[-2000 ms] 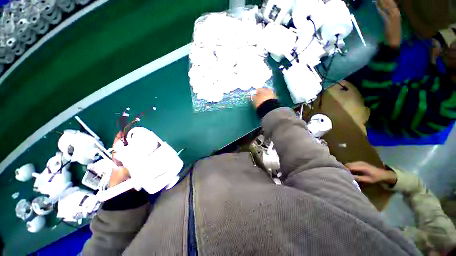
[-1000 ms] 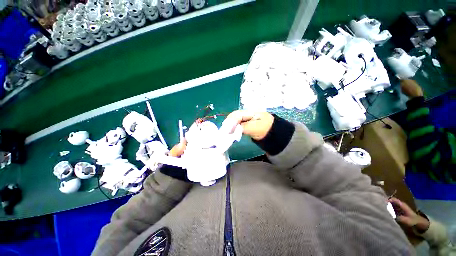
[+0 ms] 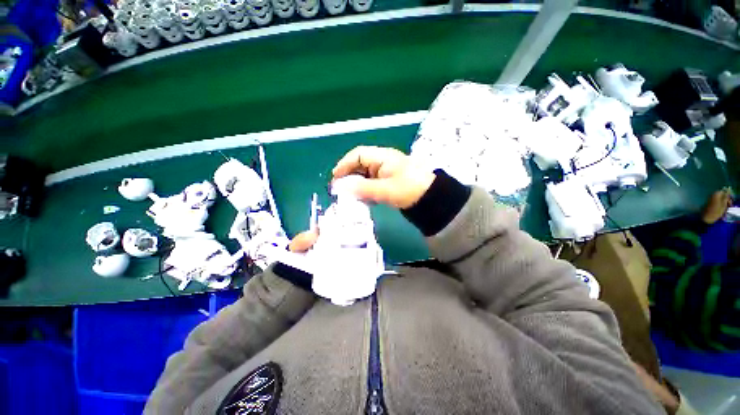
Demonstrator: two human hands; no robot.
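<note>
A white camera housing (image 3: 347,263) with a white antenna is held upright close to my chest. My left hand (image 3: 303,241) grips its left side; only some fingers show, the rest is hidden behind the housing. My right hand (image 3: 388,177) is over the top of the housing, its fingers closed on a small white part (image 3: 347,188) there. Whether that part touches the housing is too overexposed to tell. A heap of small white pieces (image 3: 475,142) lies on a clear bag to the right of my right hand.
White camera units (image 3: 191,211) and cup-like shells (image 3: 139,241) lie on the green bench at left. More housings with black cords (image 3: 604,150) lie right of the heap. A cardboard box (image 3: 621,271) is below the bench edge at right. A person in striped sleeves (image 3: 690,280) is at far right.
My right hand has come from the heap to the housing and now sits at its top with a small white part. The housing is more upright before my chest. The view has swung right.
</note>
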